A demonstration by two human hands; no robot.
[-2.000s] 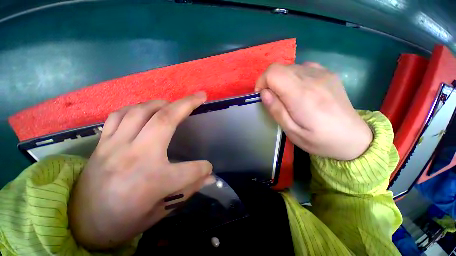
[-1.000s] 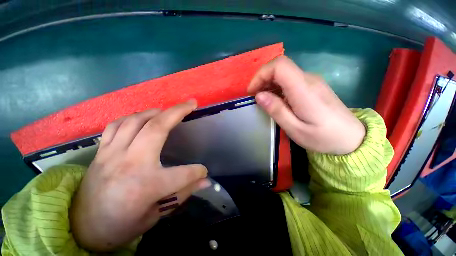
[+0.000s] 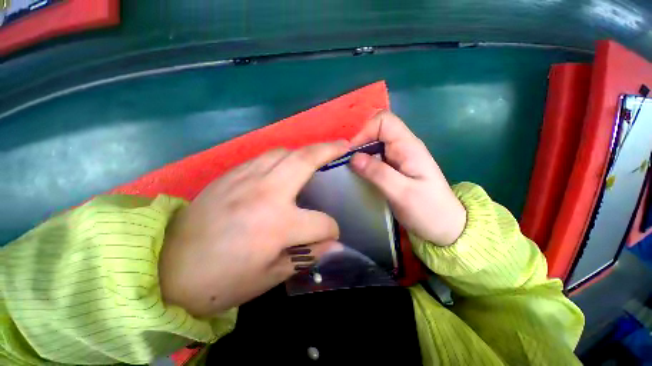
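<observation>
A display panel (image 3: pixel 350 207) with a pale grey face and dark rim lies on a red foam tray (image 3: pixel 307 129). My right hand (image 3: pixel 411 175) is at the panel's upper right corner, thumb and index finger on its dark rim. My left hand (image 3: pixel 250 229) lies over the panel, its index fingertip on the top rim beside the right hand. Small black strips (image 3: pixel 301 259) are stuck side by side on a left finger. A clear sheet (image 3: pixel 343 268) shows below the left hand. Whether the right fingers hold a strip is hidden.
The trays lie on a glossy dark-green surface (image 3: pixel 465 121) with a metal rail (image 3: pixel 307 53) across the back. At the right stands another pale panel (image 3: pixel 618 189) in a red foam tray (image 3: pixel 572 164). Another red tray (image 3: pixel 78 25) shows at the upper left.
My left hand has moved right along the panel towards the corner, its index finger now beside the right hand. A red tray has come into view at the upper left.
</observation>
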